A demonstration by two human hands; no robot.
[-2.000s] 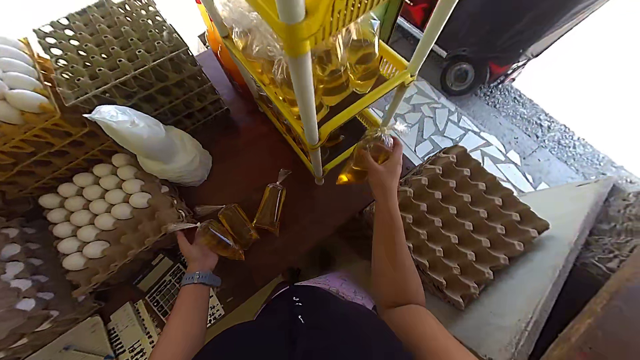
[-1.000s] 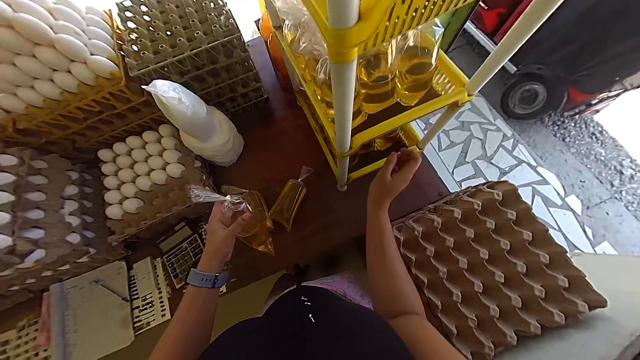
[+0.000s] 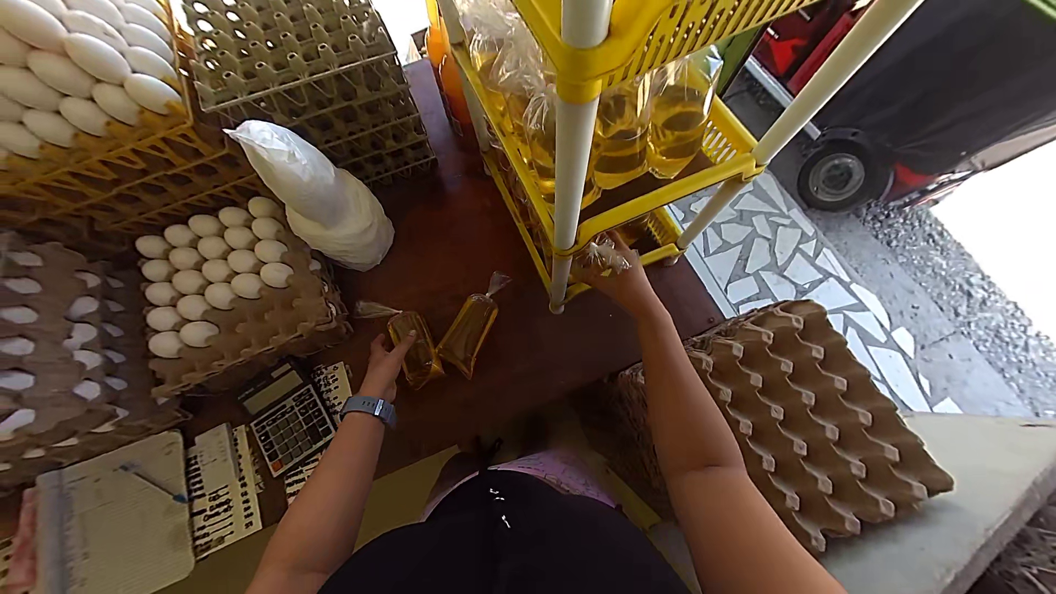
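Note:
My left hand [image 3: 386,363], with a grey watch on its wrist, touches the near edge of a tied plastic bag of yellow liquid [image 3: 414,348] lying on the dark red table [image 3: 528,351]. A second such bag [image 3: 468,334] lies just right of it. My right hand [image 3: 615,272] reaches into the lower tier of a yellow plastic rack [image 3: 668,198] with white posts. It is closed around the knotted top of a clear plastic bag [image 3: 609,254], whose lower part is hidden. More bags of yellow liquid [image 3: 678,124] stand on the tier above.
A tray of white eggs [image 3: 214,264], a roll of white plastic bags [image 3: 330,198] and stacked empty egg trays [image 3: 305,74] stand left and behind. A calculator [image 3: 289,417] and a notebook [image 3: 120,511] lie near left. Brown egg trays [image 3: 808,412] sit right, beside my right arm.
My left hand has let go of the bag it held up by its top one second ago; that bag now lies on the table. My right hand has moved into the rack's lower tier.

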